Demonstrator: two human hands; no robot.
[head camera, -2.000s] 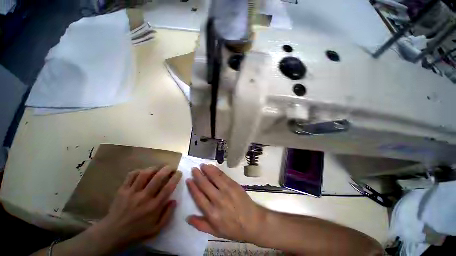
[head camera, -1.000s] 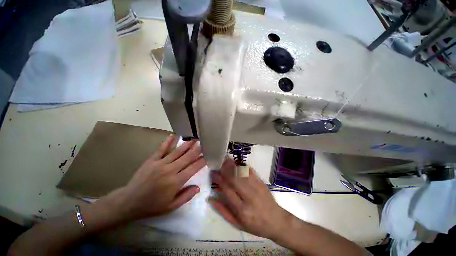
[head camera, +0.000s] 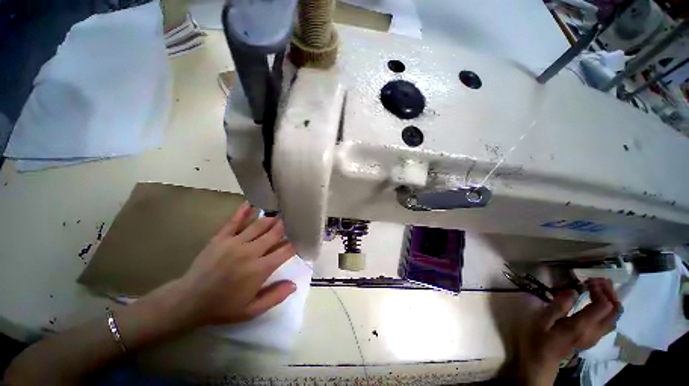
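Observation:
The khaki panel (head camera: 162, 234) lies on the left of the table, with the white piece (head camera: 279, 317) beside and partly under it, reaching towards the needle area. My left hand (head camera: 238, 271) rests flat across both, fingertips beside the head's left end. The cream sewing machine head (head camera: 453, 143) hides the needle and the fabric's far edge. My right hand (head camera: 570, 324) is at the far right, fingers bent, by the dark snips (head camera: 532, 286) and the white heap. Whether it grips anything cannot be told.
A stack of white pieces (head camera: 94, 90) lies at the upper left, beside layered pieces (head camera: 183, 36). A purple-black flat item (head camera: 433, 258) lies under the arm. A crumpled white heap (head camera: 650, 301) is at the right. A loose thread crosses the table's front.
My right hand has left the fabric near the needle and moved far right to the snips and heap. My left hand stays on the fabric. The view has shifted, so the machine sits further left.

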